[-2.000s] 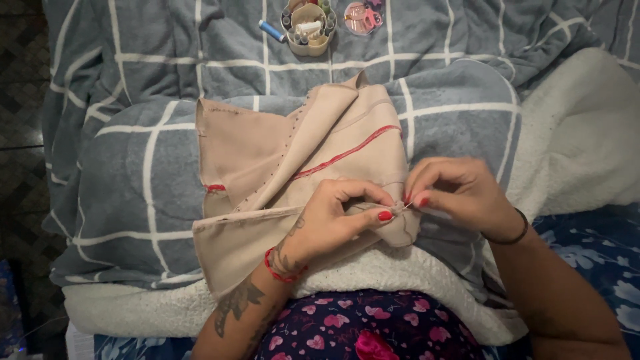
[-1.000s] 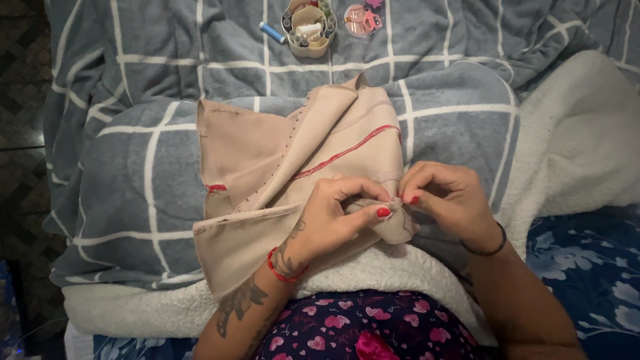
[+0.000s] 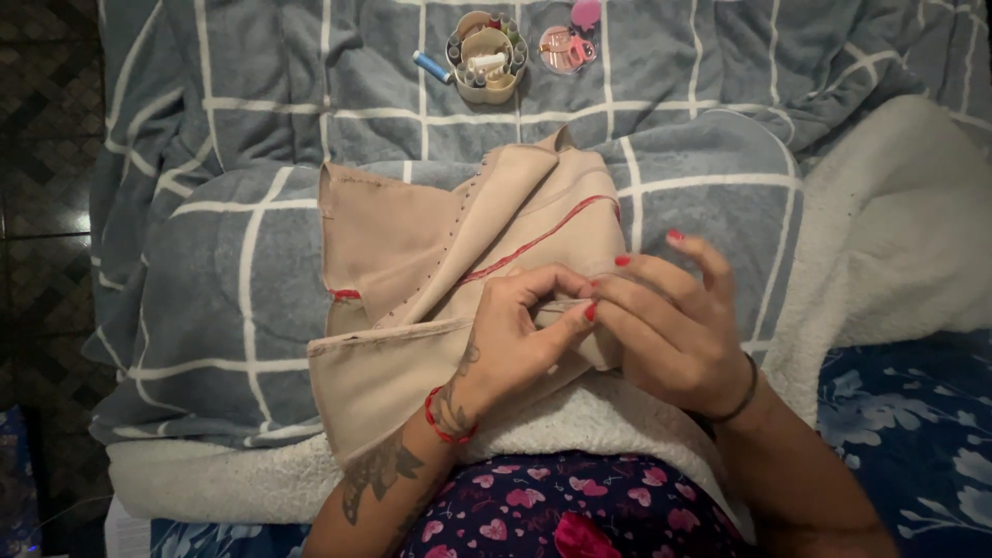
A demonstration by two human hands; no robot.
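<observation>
A beige cloth (image 3: 418, 225) with a red stripe and a row of dark stitches lies over a grey pillow or blanket on my lap. My left hand (image 3: 527, 333) pinches the folded edge of the cloth between thumb and forefinger. Close against it, my right hand (image 3: 674, 325) has its thumb and forefinger at the same edge, its other fingers spread. Whether a needle or thread is between the right fingertips cannot be made out.
Beyond the cloth, a container of thread spools (image 3: 488, 58) rests on the grey checked blanket (image 3: 372, 77). Beside it are a blue thread spool (image 3: 432, 67) and a round clear case with small pink scissors (image 3: 568, 50). Dark floor tiles (image 3: 50, 186) show at left.
My right hand has turned and its outer fingers have spread out, where they were curled before. My left hand keeps its pinch on the cloth.
</observation>
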